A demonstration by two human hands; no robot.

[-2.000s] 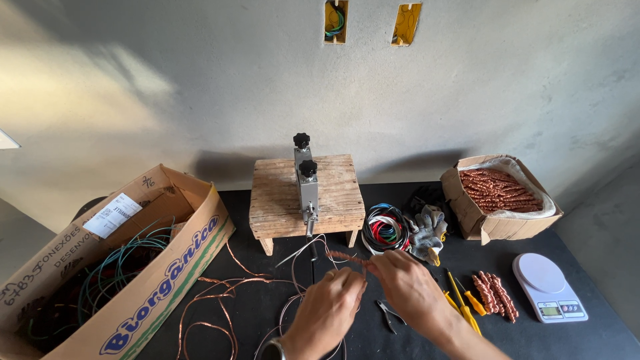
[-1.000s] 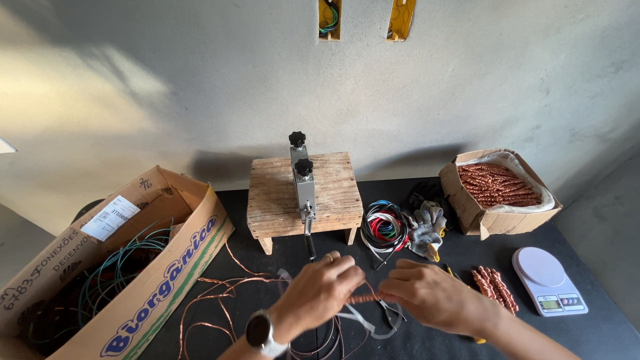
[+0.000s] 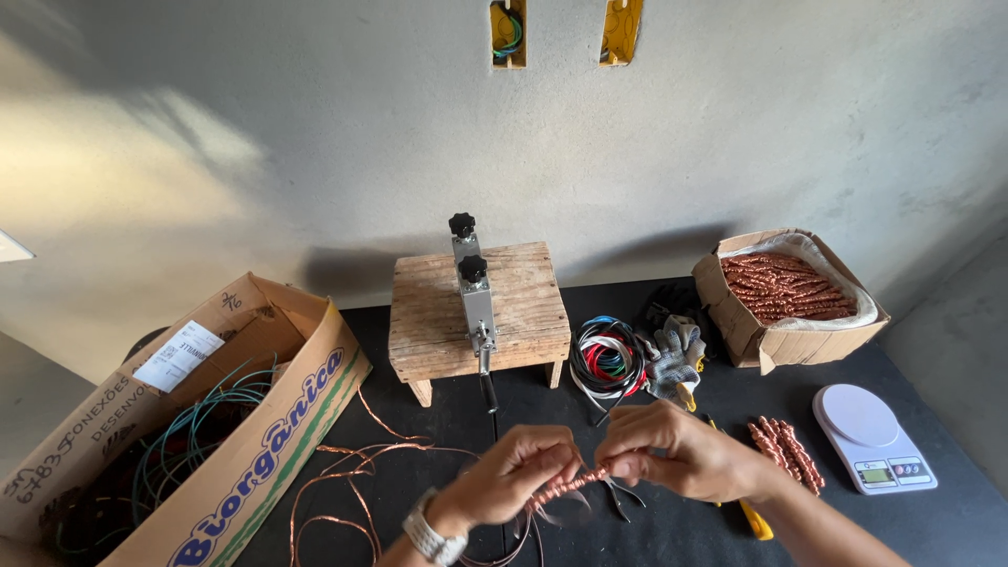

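Between my hands, low in the middle of the head view, runs a coiled copper wire bundle [image 3: 568, 487]. My left hand [image 3: 520, 472], with a watch [image 3: 431, 535] on its wrist, grips the bundle from the left. My right hand [image 3: 669, 453] pinches its right end. Below the hands hang loose wire loops [image 3: 524, 551], partly hidden. Pliers [image 3: 622, 500] lie on the black table just beneath my right hand. To the left, bare copper strands [image 3: 354, 465] spread over the table.
A hand-cranked wire stripper [image 3: 476, 303] stands on a small wooden stool [image 3: 520, 307]. Left is a cardboard box [image 3: 291, 417] of wires. To the right are coiled cables [image 3: 608, 358], work gloves [image 3: 676, 358], a box [image 3: 803, 346] of copper twists, more twists [image 3: 786, 453], a kitchen scale [image 3: 874, 441] and a yellow-handled tool [image 3: 756, 520].
Both hands have stayed on the copper bundle while their grip on it shifted. The pliers, largely covered one second ago, show again beneath my right hand.
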